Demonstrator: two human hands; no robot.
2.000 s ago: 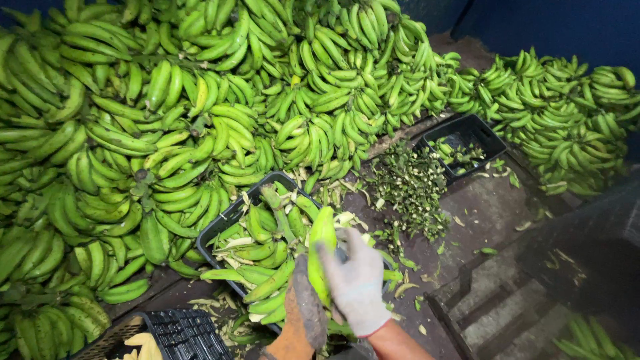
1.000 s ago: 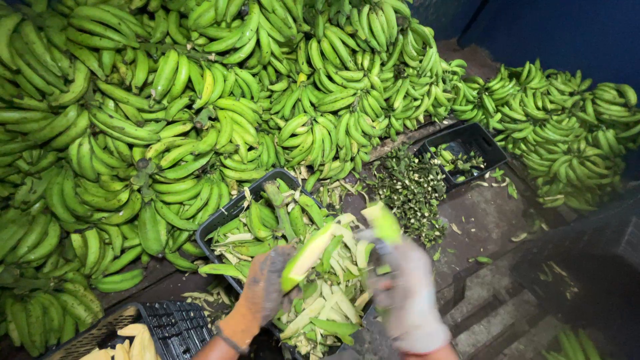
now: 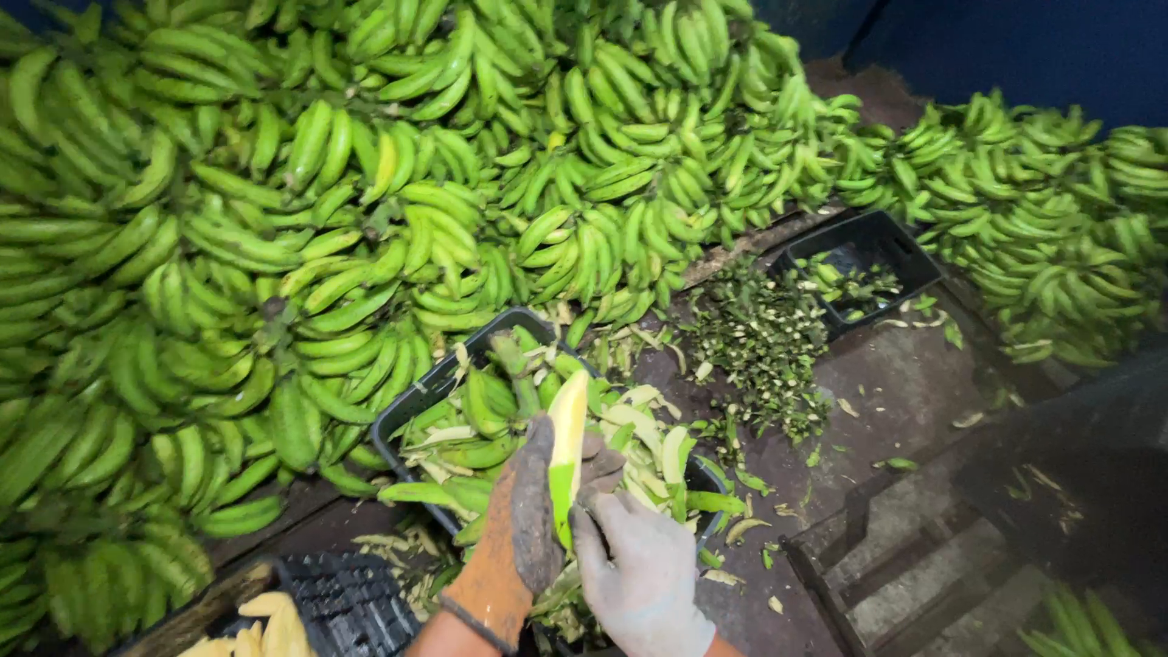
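Note:
A partly peeled green plantain stands nearly upright in my left hand, which wears a dirty orange and grey glove. Its upper part shows pale flesh; green skin covers the lower part. My right hand, in a whitish glove, is at the lower right side of the fruit with its fingers bent against it; whether it also holds a tool is hidden. Under both hands is a dark plastic crate with green plantains and many strips of peel.
Large heaps of green plantain bunches fill the left and back, with another heap at right. A black crate stands beside a pile of cut stem bits. Peeled plantains lie in a crate at lower left. A slatted pallet is at lower right.
One second ago my hands were apart over the crate; now they are together at the plantain. More of its pale flesh shows than two seconds ago, when a green plantain was held.

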